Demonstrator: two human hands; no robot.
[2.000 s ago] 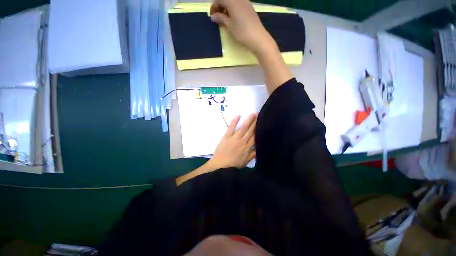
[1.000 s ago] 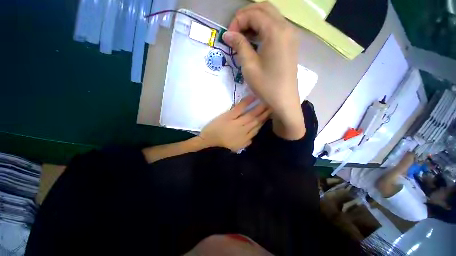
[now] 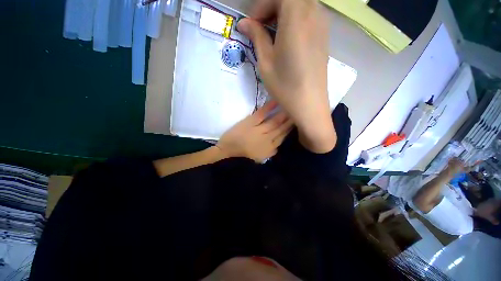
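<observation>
The white plastic housing [image 3: 203,99] lies on the cardboard work board. A silvery-white block with a yellow end [image 3: 216,22], a round speaker-like disc [image 3: 233,54] and thin dark lead wires [image 3: 256,82] lie in it. My left hand [image 3: 255,134] rests flat at the housing's near side, fingers extended, partly under my right wrist. My right hand [image 3: 291,52] is over the housing's far part, thumb and fingers bent together near a small dark green piece [image 3: 241,23]. The hand hides most of the circuit board area, so I cannot tell whether it grips anything.
Glue sticks [image 3: 101,24] lie at the upper left. A black pad [image 3: 404,19] on a yellow strip [image 3: 379,27] is at the upper right. A white glue gun with an orange-red trigger [image 3: 393,140] lies on a white sheet [image 3: 406,71] at right. Another person [image 3: 447,203] is at the lower right.
My right hand has left the black pads on the yellow strip and come over the housing. The view has turned and moved closer. My left hand has stayed on the near side.
</observation>
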